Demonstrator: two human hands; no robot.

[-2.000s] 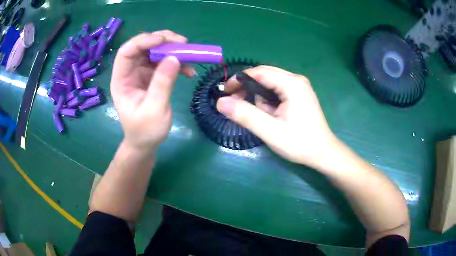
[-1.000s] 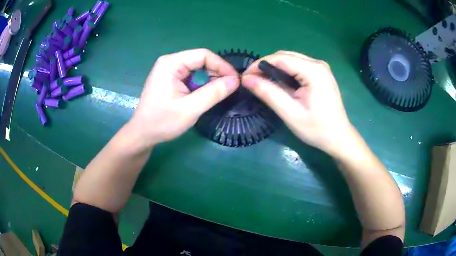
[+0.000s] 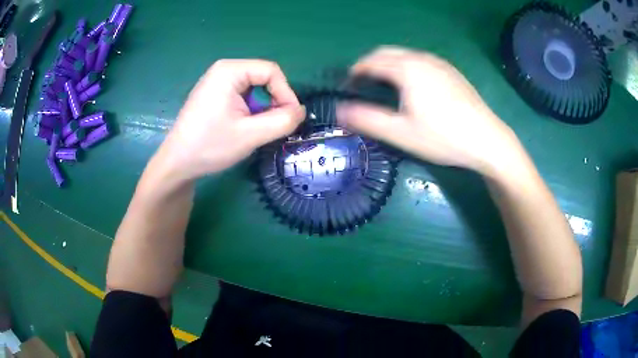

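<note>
A round black ribbed housing (image 3: 323, 210) lies on the green bench in front of me, its shiny inner plate (image 3: 322, 164) showing. My left hand (image 3: 241, 115) is above its upper left rim, thumb and index finger pinched together, with a purple battery cell (image 3: 258, 99) held end-on in the curled fingers. Something tiny and pale shows at the fingertips. My right hand (image 3: 413, 105) is above the housing's upper right rim, blurred, fingers curled around a slim black tool (image 3: 378, 92), mostly hidden. Thin red leads show at the plate's upper left edge.
A pile of purple cells (image 3: 75, 91) lies at the left, beside a long dark strip (image 3: 19, 133). A second ribbed housing with a pale centre (image 3: 558, 61) is at the upper right, near a spotted pale strip (image 3: 615, 22). A cardboard box (image 3: 622, 238) stands at the right edge.
The hands have moved apart, the right one up and to the right. The housing's inner plate is now uncovered. The whole view has shifted slightly.
</note>
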